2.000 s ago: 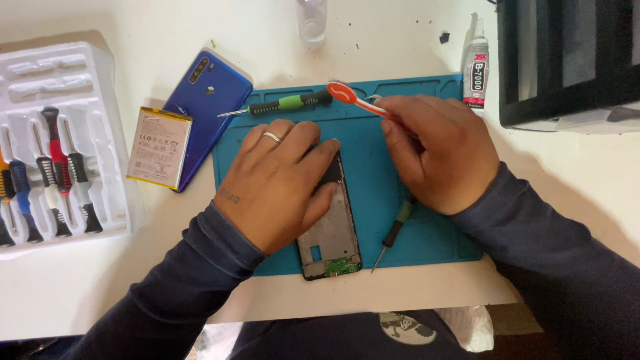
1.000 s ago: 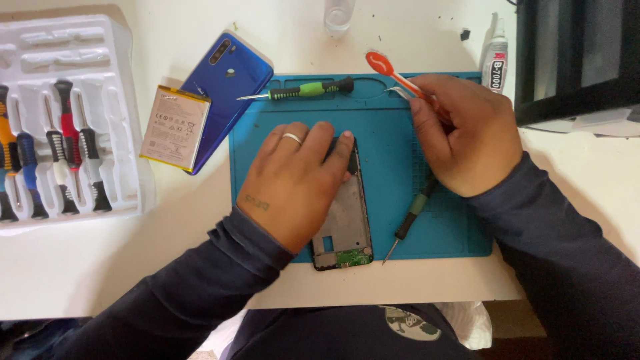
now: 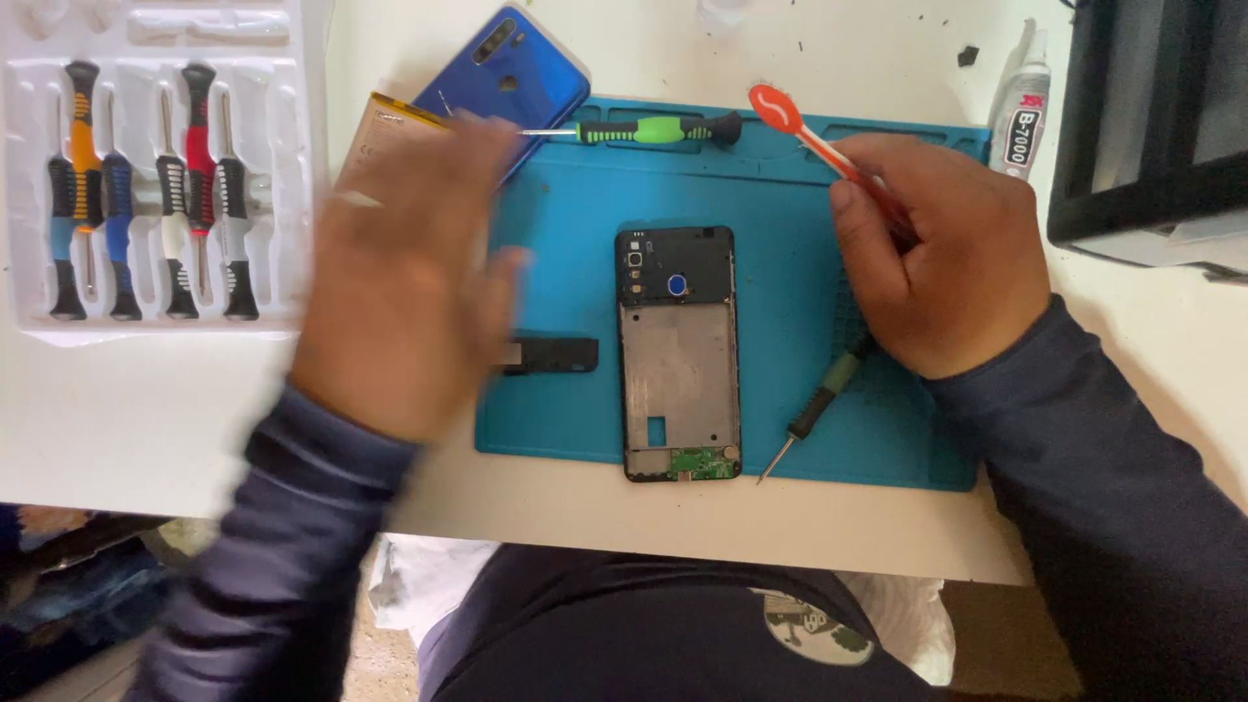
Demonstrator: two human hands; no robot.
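An opened smartphone body (image 3: 680,370) lies on the blue repair mat (image 3: 556,414), its metal frame and small green circuit board showing. My right hand (image 3: 936,244) grips a red and white plastic pry tool (image 3: 777,107), right of the phone body. Blurred by motion, my left hand (image 3: 409,283) is over the left edge of the mat, partly covering a battery (image 3: 385,132); whether it touches the battery cannot be told. Beside it lies a black plastic part (image 3: 570,355). A blue phone back cover (image 3: 531,68) rests behind the battery.
A green and black screwdriver (image 3: 653,130) lies along the mat's far edge, another screwdriver (image 3: 824,400) by my right hand. At left is a white plastic tray (image 3: 314,175) of screwdrivers. A glue tube (image 3: 1021,117) and a black-framed box (image 3: 1102,117) are at right.
My left hand has moved left off the phone body, uncovering its upper part. The black plastic part now shows on the mat. My right hand still holds the red and white tool.
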